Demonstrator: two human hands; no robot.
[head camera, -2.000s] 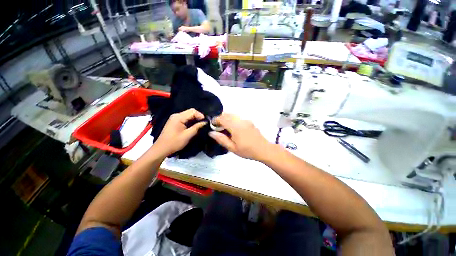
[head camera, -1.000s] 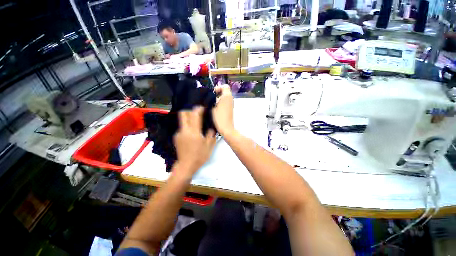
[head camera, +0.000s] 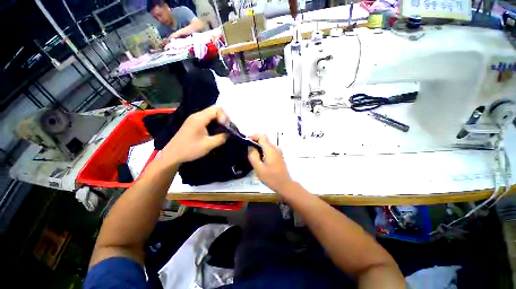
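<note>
A dark garment piece (head camera: 218, 163) lies bunched on the left part of the white sewing table, with a white part (head camera: 223, 89) showing behind it. My left hand (head camera: 198, 135) pinches its upper edge. My right hand (head camera: 269, 163) pinches the same edge a little to the right. A thin white strip shows along the edge between my hands. The hands are bare and close together, left of the machine's needle area. Parts of the fingers are hidden by the cloth.
The white sewing machine (head camera: 390, 56) stands at the right. Black scissors (head camera: 382, 101) and grey thread snips (head camera: 389, 121) lie under its arm. A red basket (head camera: 107, 160) with cloth is at the left. White and black cloth (head camera: 195, 254) hangs below the table. A person (head camera: 172, 21) sits behind.
My hands have come down from the raised cloth and now pinch its edge, spread along it. The dark piece lies lower on the table and has been turned. The camera view has shifted.
</note>
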